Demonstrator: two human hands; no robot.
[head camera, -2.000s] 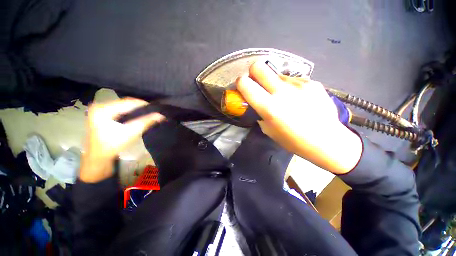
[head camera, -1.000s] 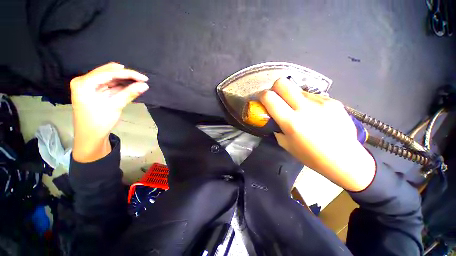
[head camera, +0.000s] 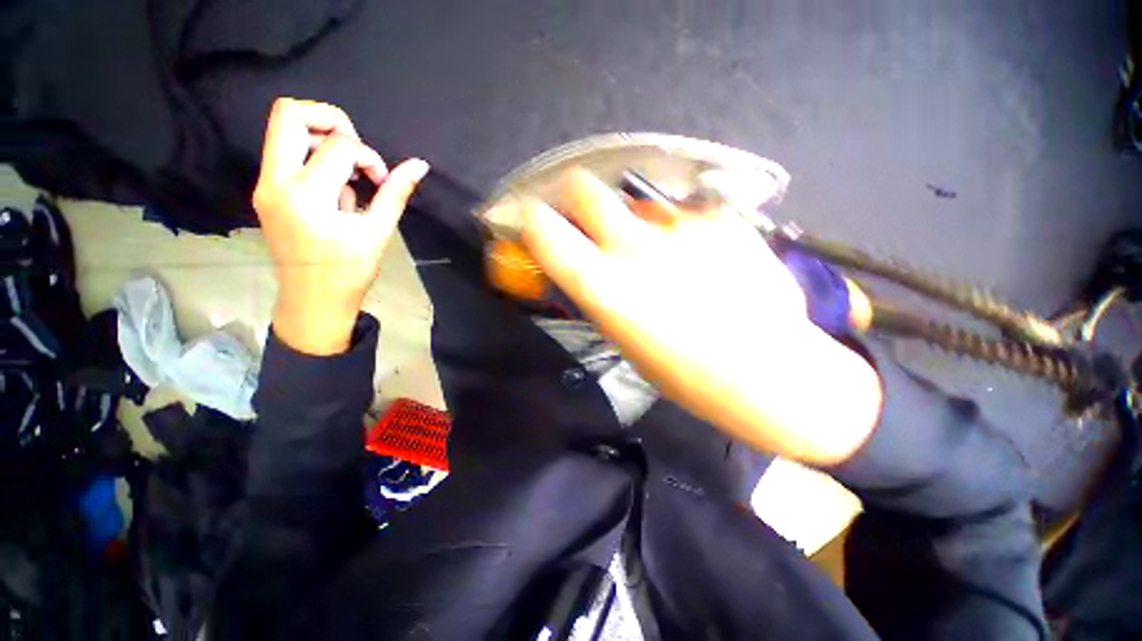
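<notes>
My right hand (head camera: 701, 301), blurred, is closed round the handle of the steam iron (head camera: 589, 163) at the table's near edge. The iron's pointed end faces left and its orange handle end (head camera: 516, 269) shows. My left hand (head camera: 328, 207) is left of the iron, fingers curled and thumb extended. Dark cloth shows by its fingertips, but whether they grip it is unclear. A black strip along the near edge (head camera: 445, 232) lies between hand and iron; it merges with the black jacket.
The dark padded table (head camera: 751, 75) spans the top. Dark strands (head camera: 263, 56) lie upper left. Two ribbed hoses (head camera: 952, 319) run right from the iron. Below are a red basket (head camera: 413, 433), white plastic bag (head camera: 188, 357) and dark cloth heaps (head camera: 44, 326). A dark item is cut off at the right edge.
The iron and my right hand have moved left from a second ago. My left hand has moved right and up, with its fingers more curled. The view has shifted slightly.
</notes>
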